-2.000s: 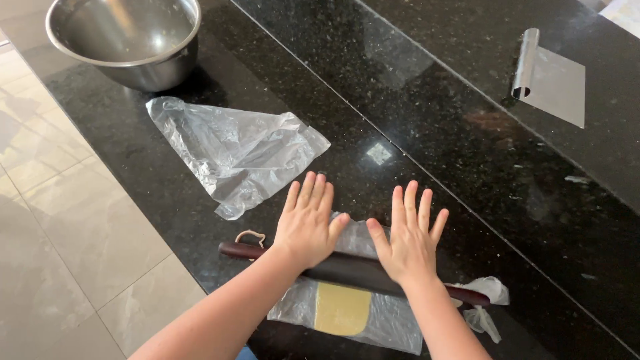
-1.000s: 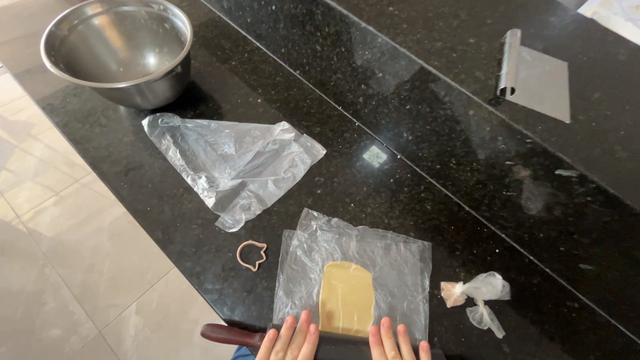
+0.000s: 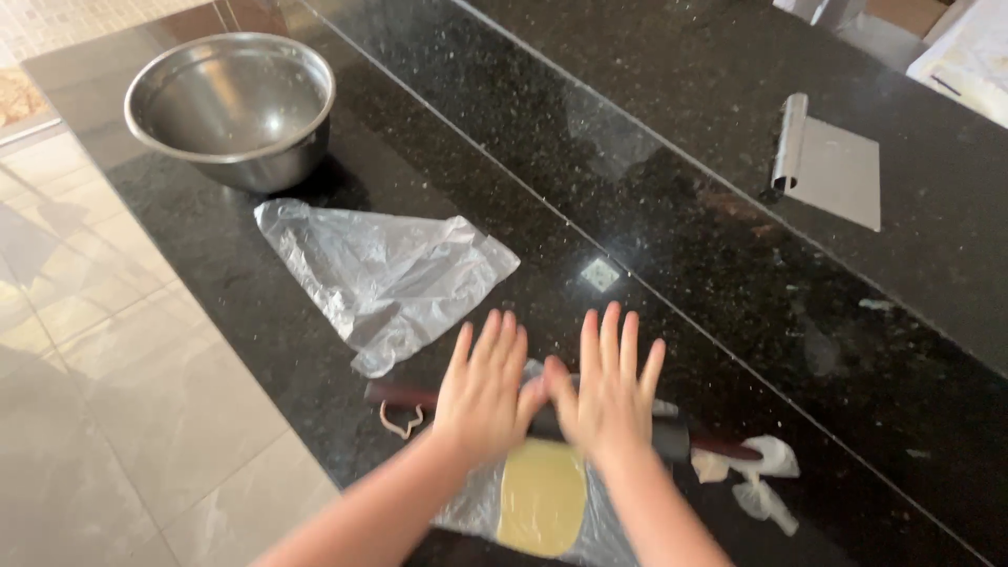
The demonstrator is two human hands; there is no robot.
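Note:
My left hand and my right hand lie flat, fingers spread, on a dark rolling pin with reddish-brown handles. Beneath the pin is a clear plastic sheet over pale yellow dough, which shows on the near side between my forearms. The far part of the sheet is mostly hidden by my hands and the pin. By the pin's left handle lies a pinkish cookie cutter. A small knotted plastic bag touches or lies close to the right handle.
A stainless steel bowl stands at the upper left. A crumpled clear plastic bag lies in front of it. On the right rests a metal bench scraper. The dark stone counter ends at the left above a tiled floor.
Both hands and the rolling pin have moved from the near edge of the sheet, where they were a second ago, away from me to beyond the visible dough.

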